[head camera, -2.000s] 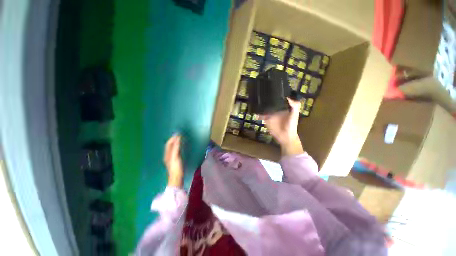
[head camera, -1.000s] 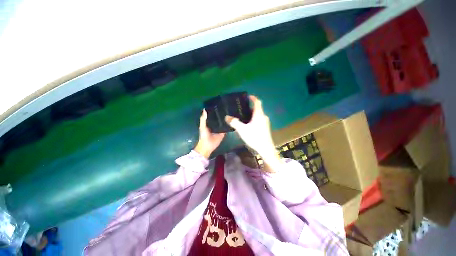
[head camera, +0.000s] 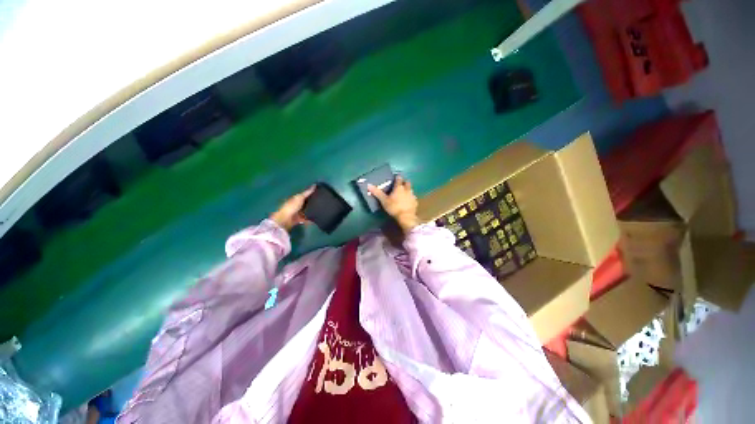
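My left hand (head camera: 295, 210) holds a plain black box piece (head camera: 326, 208) by its left side, above the green surface (head camera: 248, 195). My right hand (head camera: 397, 201) holds a dark grey box piece (head camera: 375, 182) with a small pale mark, a short way to the right. The two pieces are apart. An open brown carton (head camera: 571, 217) stands to the right of my right arm. Rows of black boxes with yellow print (head camera: 493, 225) lie inside it.
A white shelf (head camera: 199, 74) runs across the upper left, with dark blocks (head camera: 184, 124) in its shadow. A black item (head camera: 512, 89) lies at the far right of the green surface. Red bags (head camera: 641, 50) and more cartons (head camera: 654, 248) are right. Clear plastic (head camera: 29, 402) is lower left.
One second ago both hands were together on one black box with lettering. Now they are apart, each with a piece. Two seconds ago my right hand held a black box over the carton.
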